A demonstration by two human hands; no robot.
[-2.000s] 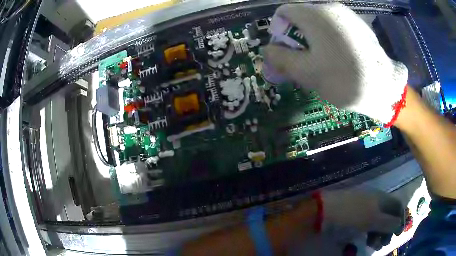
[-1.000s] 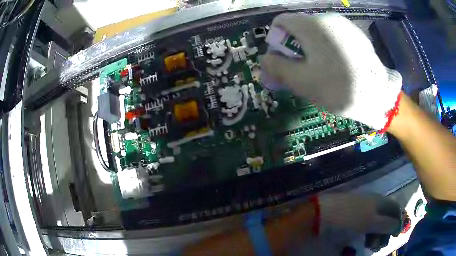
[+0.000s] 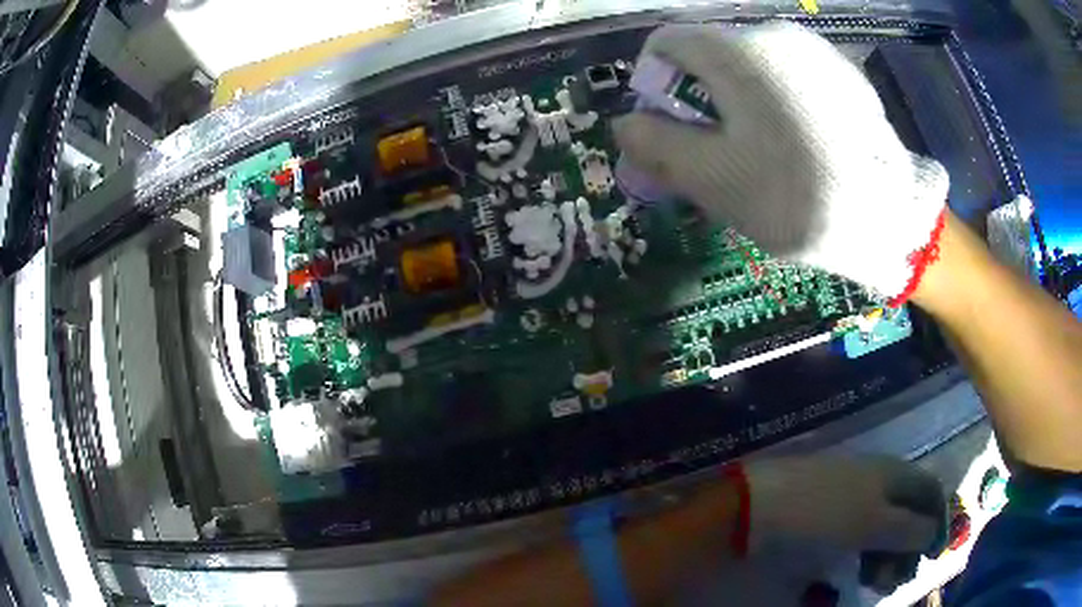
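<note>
The green circuit board [image 3: 498, 368] lies in its black carrier [image 3: 664, 474], with two orange transformers [image 3: 428, 266] and white adhesive blobs [image 3: 536, 232] around the parts. My right hand [image 3: 783, 148], in a white knitted glove, is closed around a pale lilac-white glue bottle [image 3: 672, 90] over the board's upper right. Its fingers and the bottle hide the nozzle tip and the parts below. My left hand [image 3: 837, 510], gloved and in shadow, is low at the right beyond the carrier's near edge. Dark shapes at its fingertips are unclear. A blue band circles the left wrist.
Grey metal conveyor rails run along the far side [image 3: 356, 69] and near side [image 3: 226, 581] of the carrier. A white panel with a red button [image 3: 959, 530] and a green button [image 3: 992, 489] is at the lower right. Pale metal bars stand left of the board.
The board has shifted slightly left in the view. My right hand keeps its grip on the glue bottle and has barely moved over the board. My left hand stays in about the same place.
</note>
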